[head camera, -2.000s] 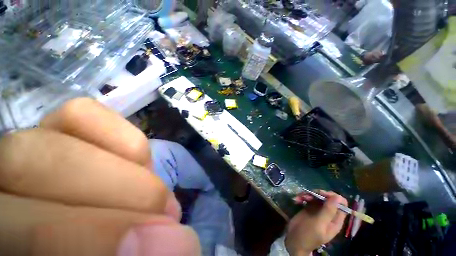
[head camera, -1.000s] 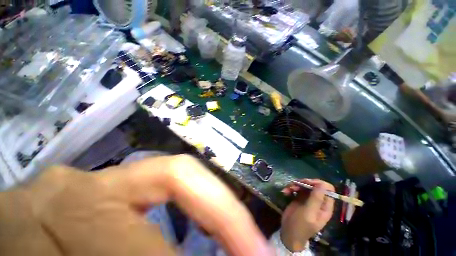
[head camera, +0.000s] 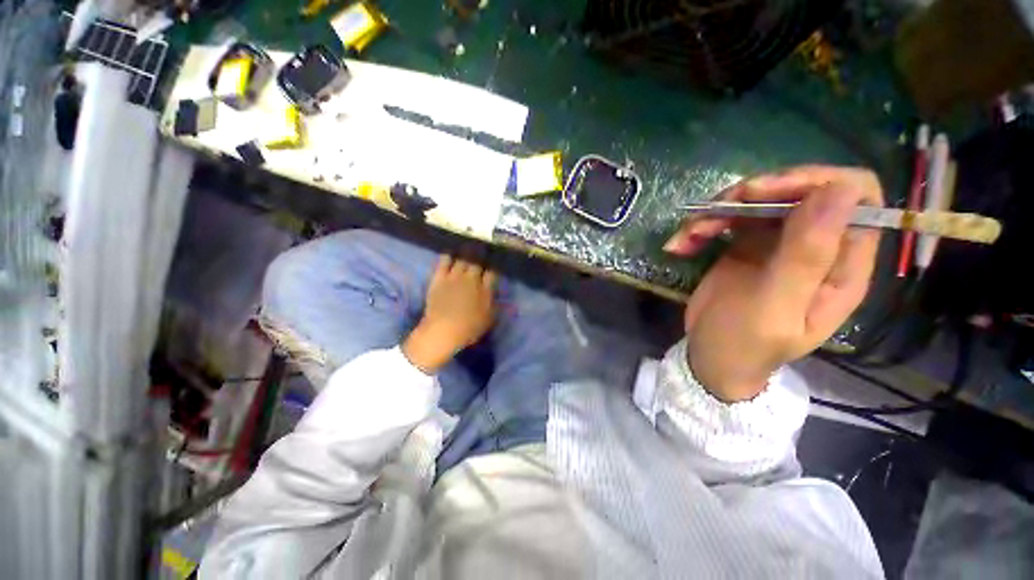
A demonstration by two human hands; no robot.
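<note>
My right hand grips a slim tool like a pen. Its thin metal tip points left and its pale tan end points right. An open watch case with a pale rim and dark inside lies on the green mat, left of the tool tip and not touching it. A yellow-edged battery lies just left of the case. My left hand rests on my jeans by the bench's front edge; its fingers are partly unclear, and no held thing shows.
A white work strip holds a dark thin strip, batteries and small parts. Another battery lies behind it. Red and white pens lie at the right. A dark round grille stands at the back. White stacked trays are at the left.
The view has tilted down and closer to the bench edge. My left hand has gone from close before the camera to my lap. My right hand still holds the tool near the case.
</note>
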